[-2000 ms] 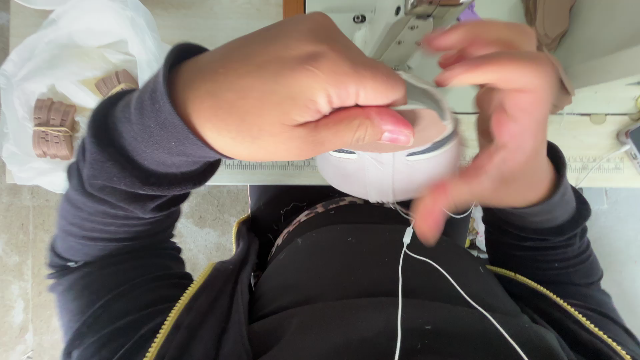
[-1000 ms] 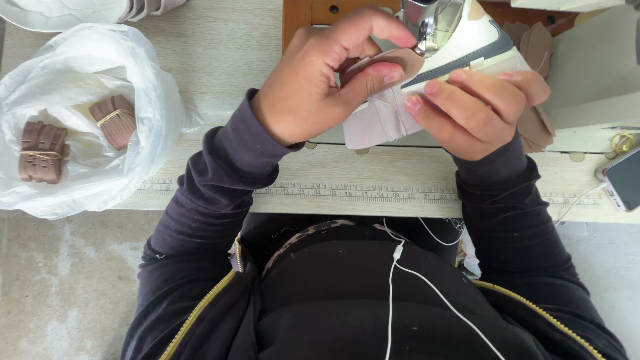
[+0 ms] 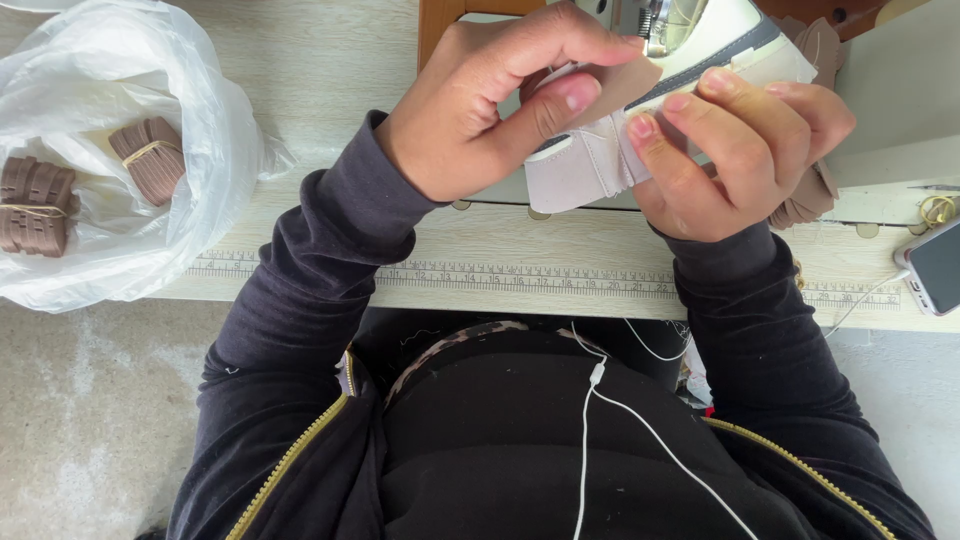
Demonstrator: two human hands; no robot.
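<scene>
A light shoe upper (image 3: 577,176) with a dark stitched stripe lies between both hands, at the presser foot area of a sewing machine (image 3: 667,26). My left hand (image 3: 495,97) pinches a brown-pink material piece (image 3: 619,90) between thumb and index finger, against the upper. My right hand (image 3: 735,146) grips the upper from the right, fingertips on its pale side below the stripe. The needle's contact with the work is not visible.
A white plastic bag (image 3: 217,97) at the left holds brown bundles (image 3: 150,159) tied with bands. More brown pieces (image 3: 814,191) lie right of the machine work. A phone (image 3: 937,266) with a cable sits at the right edge. A ruler strip (image 3: 517,279) runs along the table front.
Two seconds ago my right hand was blurred and apart from the upper; now its fingers hold it. The upper has come to the machine's presser foot. The view has shifted.
</scene>
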